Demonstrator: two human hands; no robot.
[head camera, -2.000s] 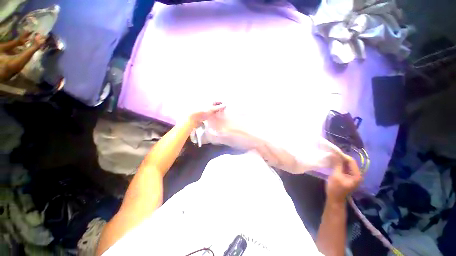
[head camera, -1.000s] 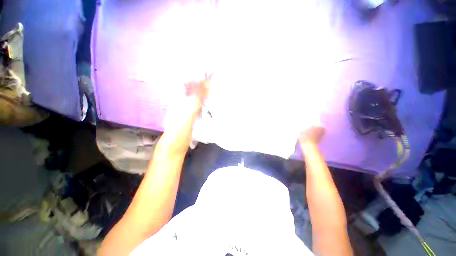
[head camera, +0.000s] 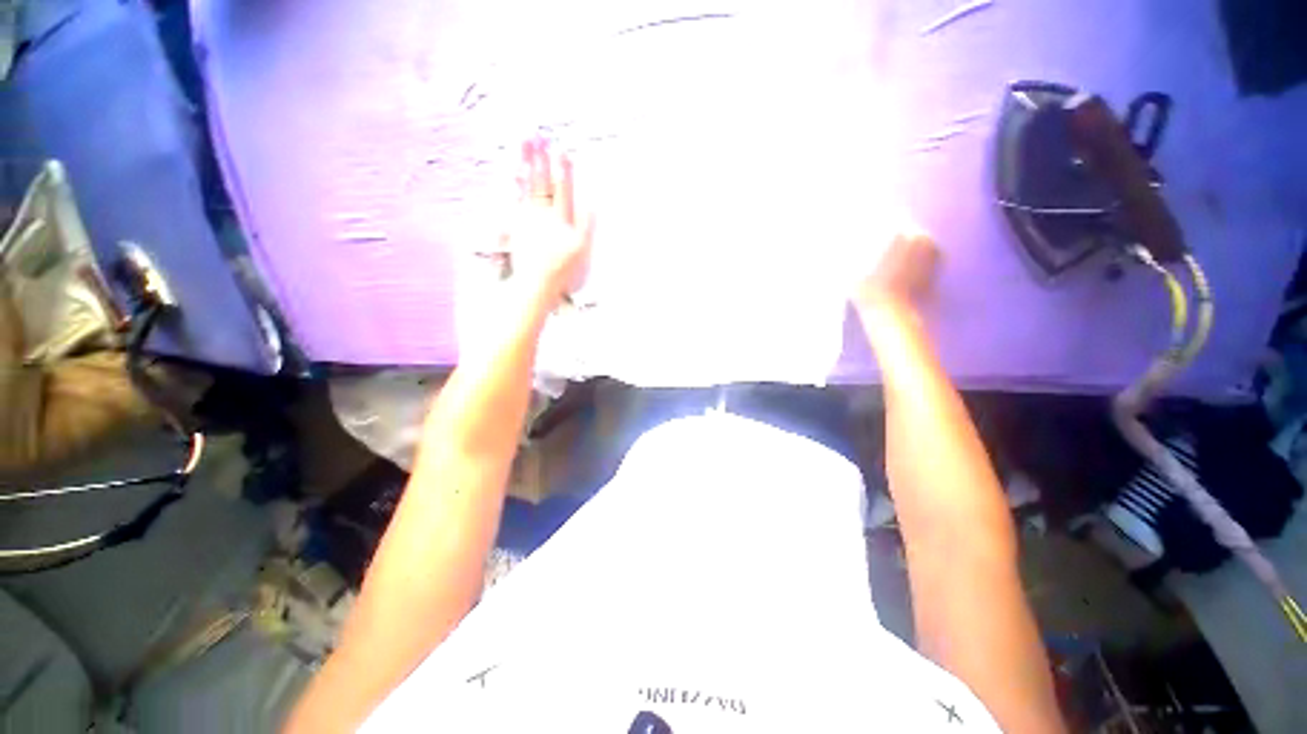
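A white garment piece (head camera: 702, 308) lies flat on the purple pressing table cover (head camera: 344, 244), its near edge along the table's front edge. Glare hides most of its outline. My left hand (head camera: 552, 230) lies on its left side with the fingers apart and pointing away from me. My right hand (head camera: 900, 273) is at its right edge, washed out by glare; I cannot tell whether its fingers pinch the cloth. The electric iron (head camera: 1082, 179), with a dark pointed plate and brown handle, rests on the cover to the right of my right hand, untouched.
The iron's cord (head camera: 1183, 480) runs off the table's right front edge. A dark rest pad (head camera: 1269, 43) is at the far right corner. A second purple-covered table (head camera: 108, 187) stands at left, with cloth and a partly visible person beside it. Cloth heaps lie on the floor.
The long strip of cloth held up between my hands two seconds ago is down; the garment piece lies flat. My left hand has spread open. The view has shifted.
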